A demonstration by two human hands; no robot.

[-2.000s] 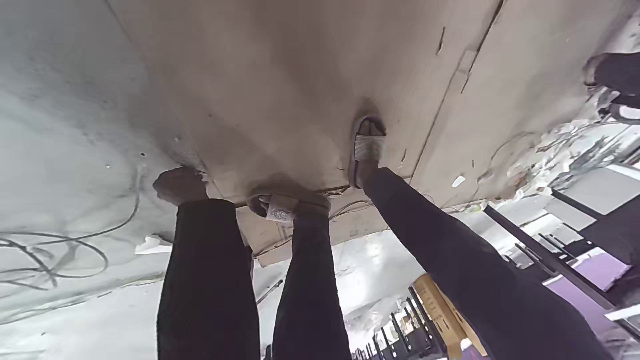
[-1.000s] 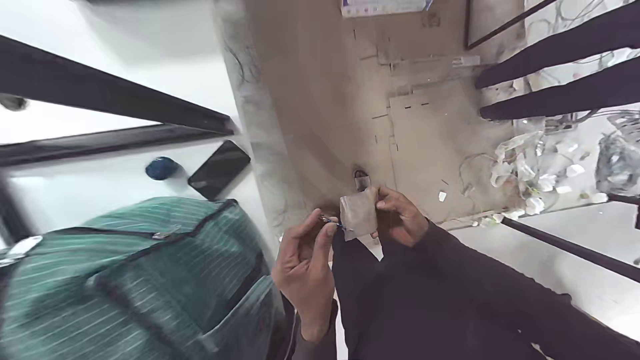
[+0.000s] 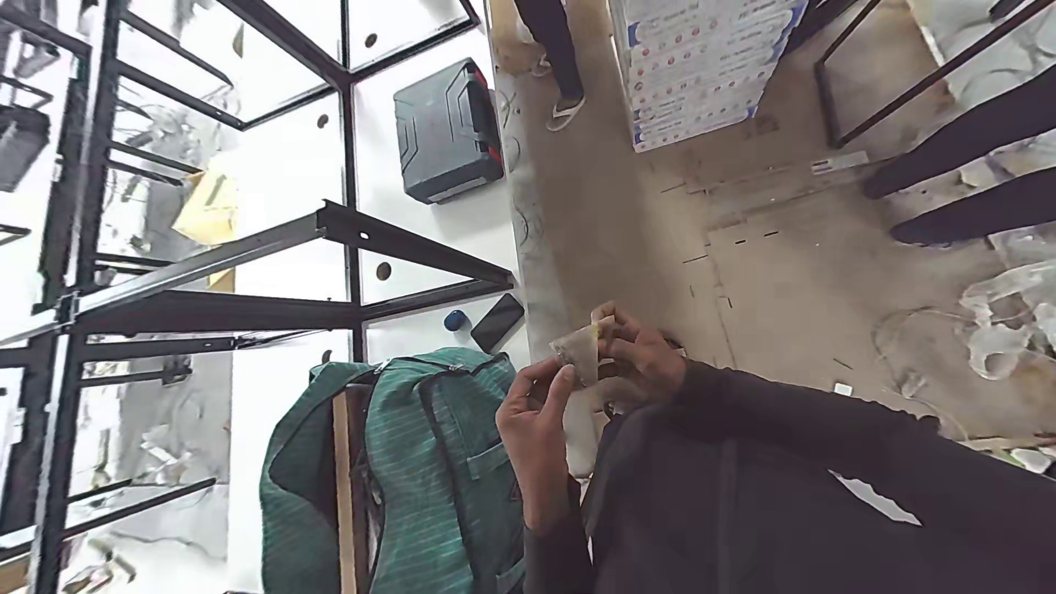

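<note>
A small clear plastic bag [image 3: 580, 351] is held between my two hands, in front of my body. My left hand [image 3: 538, 421] pinches its lower left edge between thumb and fingers. My right hand [image 3: 639, 355] grips the opposite side near the top. Small items seem to sit inside the bag, too blurred to name. Left of my left hand stands a green striped fabric bag [image 3: 437, 462] on a white surface. A dark phone [image 3: 497, 322] and a small round blue object [image 3: 454, 320] lie just beyond it.
Black metal frames [image 3: 412, 247] stand on the white surface at left, beside a dark hard plastic case [image 3: 450, 132]. A printed box [image 3: 705, 66] stands at the top. Other people's legs [image 3: 973, 157] show at right and top. Clear plastic wrapping [image 3: 1002, 326] lies on the floor at right.
The view has swung widely from the floor and people's legs to my hands. Since one second ago, the small plastic bag has been tilted between my hands.
</note>
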